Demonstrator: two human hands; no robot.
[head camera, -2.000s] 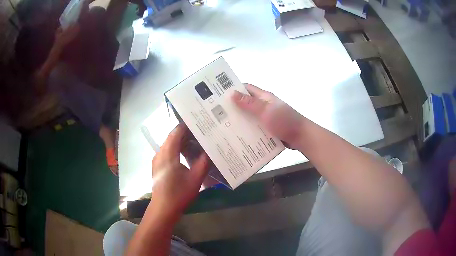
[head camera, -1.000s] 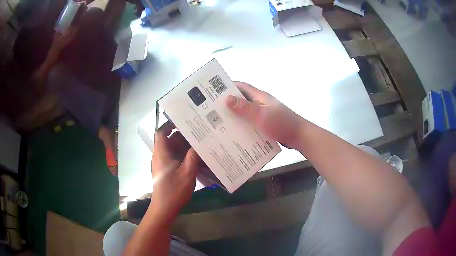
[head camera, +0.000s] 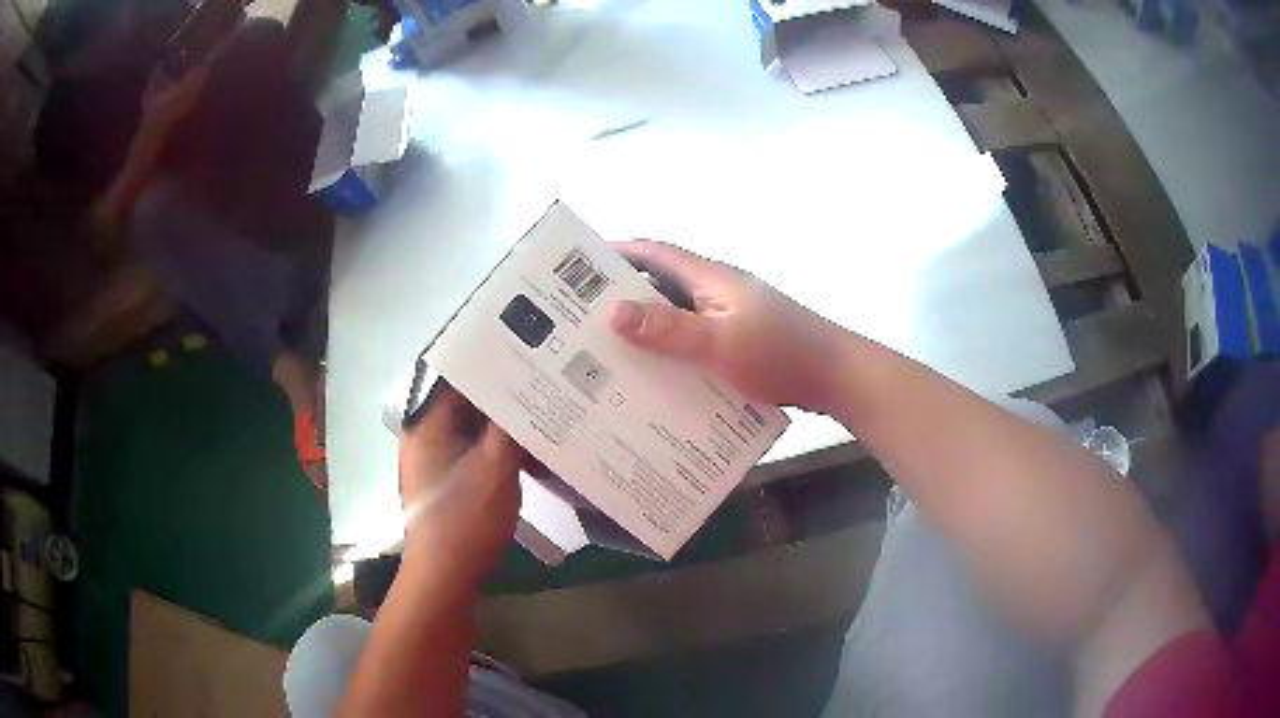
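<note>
A retail box (head camera: 618, 407) is in front of me over the near edge of the table, its white printed panel with barcode and small dark picture facing up. My right hand (head camera: 716, 330) grips its right side, thumb on the panel. My left hand (head camera: 463, 470) is at its left side, fingers partly hidden beneath or inside the box. A white flap stands out below the box's lower left side. What is inside the box is hidden.
White-topped table (head camera: 898, 281) on a wooden pallet (head camera: 1060, 197). Open cartons stand at the far left (head camera: 361, 147) and far right (head camera: 828, 45); another blue box (head camera: 456, 28) is at the far edge. Blue boxes (head camera: 1235, 316) are at right. A person (head camera: 211, 211) sits at left.
The box has moved left and slightly down towards me, with both hands. My left hand has shifted left along its side, and a white flap now shows below the box.
</note>
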